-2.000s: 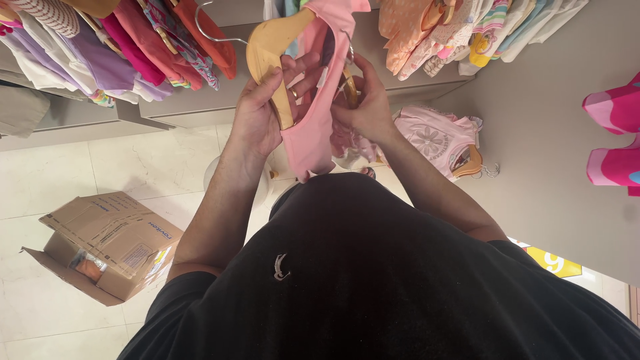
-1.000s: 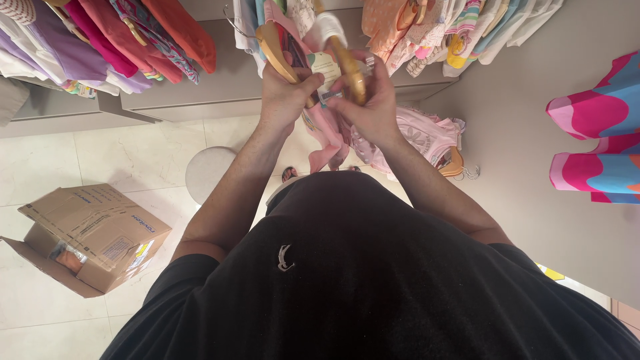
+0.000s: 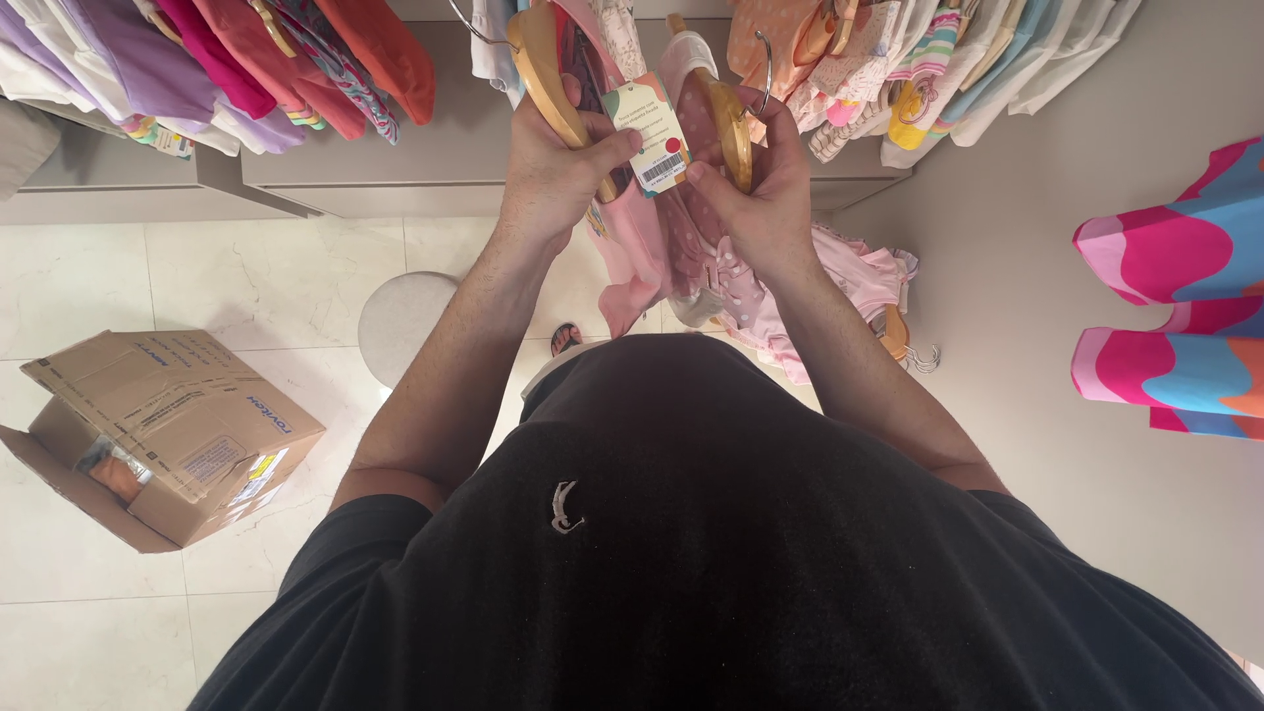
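My left hand point(image 3: 563, 163) holds a wooden clothes hanger point(image 3: 538, 69) bearing a pink garment point(image 3: 632, 242). Its thumb also presses the left edge of a cardboard price tag point(image 3: 647, 133), which bears writing, a barcode and a red dot. In my right hand point(image 3: 755, 193) is a second wooden hanger point(image 3: 732, 128), its metal hook up between the fingers, with the thumb at the tag's lower right corner. A dotted pink garment with a white part point(image 3: 688, 54) hangs by that hanger. The two garments overlap below my hands, so their lower parts cannot be told apart fully.
Children's clothes point(image 3: 222, 59) hang at the upper left and more clothes point(image 3: 948, 69) at the upper right. An open cardboard box point(image 3: 188, 395) and a round stool point(image 3: 405, 321) are on the left. Pink clothes point(image 3: 859, 281) on hangers lie right of my right forearm. Colourful fabric point(image 3: 1175, 267) is at far right.
Both hands have turned the hangers apart, and the tag now faces up between my thumbs. Two seconds ago the pink garment was spread between my hands.
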